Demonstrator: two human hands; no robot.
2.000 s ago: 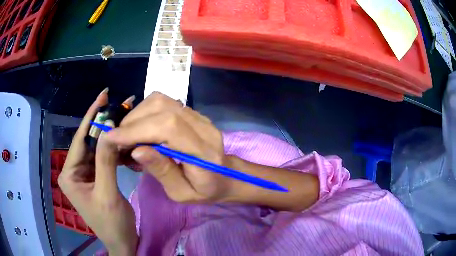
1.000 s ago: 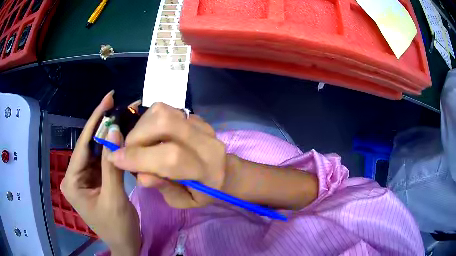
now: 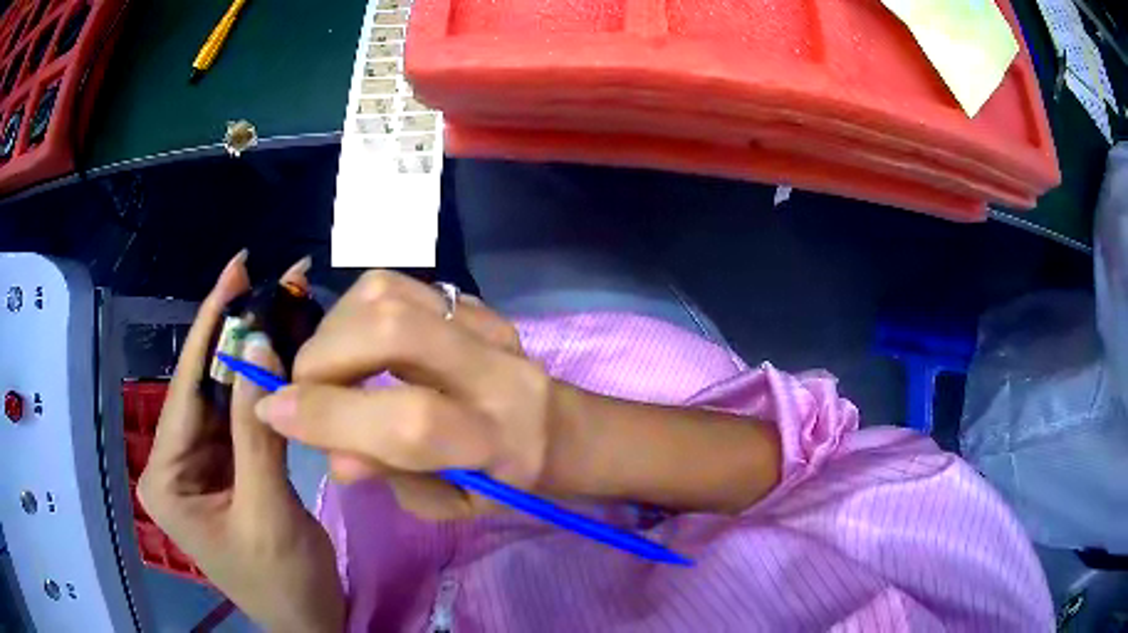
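Note:
My left hand (image 3: 235, 495) holds a round black unit (image 3: 287, 324) between its fingers, at the left above my lap. A small pale label piece (image 3: 231, 336) with a green spot shows on the unit's side. My right hand (image 3: 421, 383) holds a blue plastic stick (image 3: 563, 517) like a pen. The stick's pointed tip is at the lower end of the pale piece, beside my left fingertip; whether it touches is hard to tell. My fingers hide much of the unit.
A white label strip (image 3: 386, 216) hangs over the bench edge beside stacked red foam trays (image 3: 717, 105) with a pale sheet (image 3: 962, 50). A loaded red tray (image 3: 56, 111), yellow tool (image 3: 218, 40) and tan scrap (image 3: 240, 136) lie left. A white button machine (image 3: 56, 433) stands lower left.
The stick's tip has moved down along the pale piece, and its rear end has swung lower. Both hands keep their hold. The bench items have shifted slightly left in view.

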